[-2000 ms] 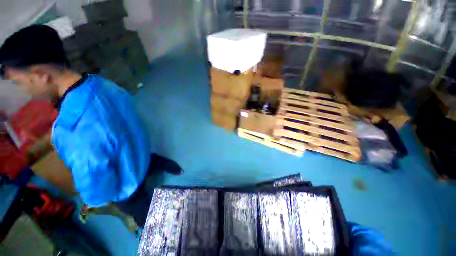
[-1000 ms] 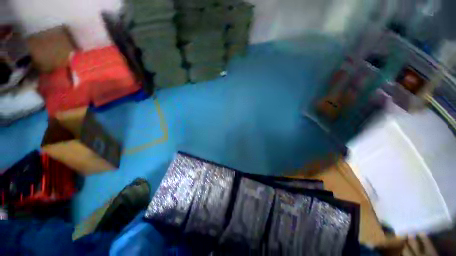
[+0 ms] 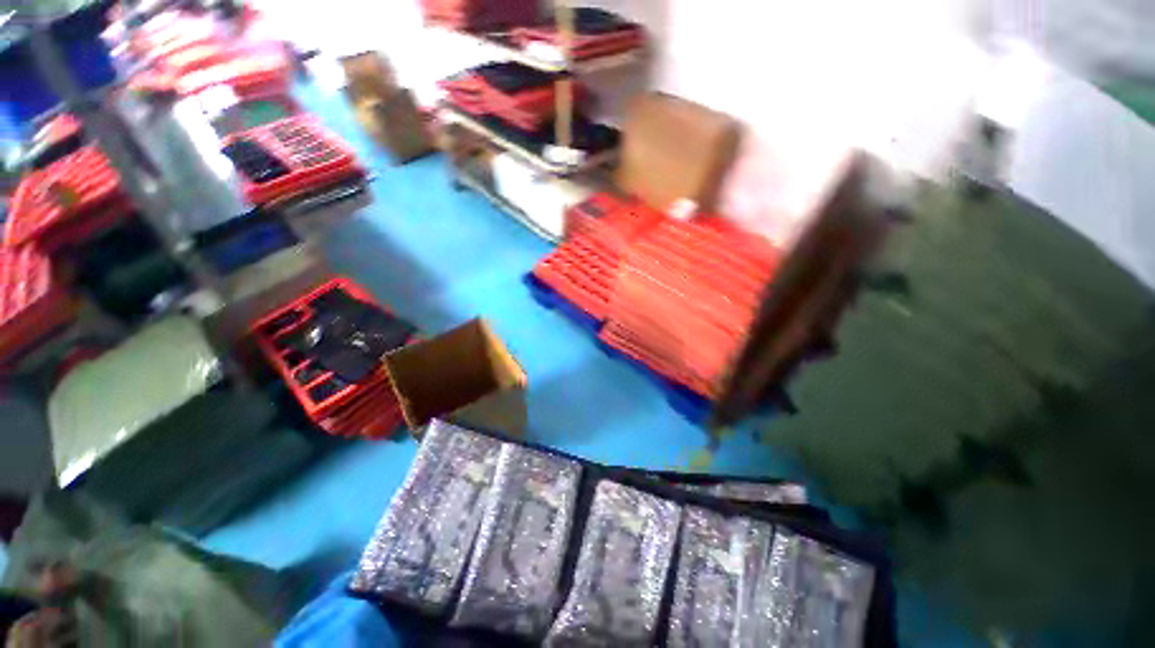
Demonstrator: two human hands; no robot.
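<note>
A black parts tray [image 3: 585, 506] is at the bottom centre, in front of my body. Its slots hold several silvery bubble bags [image 3: 522, 538] standing in a row, with flat dark shapes faintly showing in them. The edge of another tray with bagged pieces shows behind it, slightly out of line. A bright blue sleeve shows at the tray's lower left corner. Neither of my hands can be made out; the tray and the picture's lower edge hide where they are.
Orange-red trays [image 3: 690, 285] stand stacked on a blue pallet ahead. An open carton [image 3: 459, 380] and a red tray stack with black parts [image 3: 332, 348] stand ahead left. Green stacked bundles [image 3: 975, 380] fill the right. A green-grey covered pile [image 3: 139, 392] is at left.
My view has swung left, so the pallet, carton and green bundles sit further right. The worker and the white box have left the picture. The loaded tray stays at the bottom centre.
</note>
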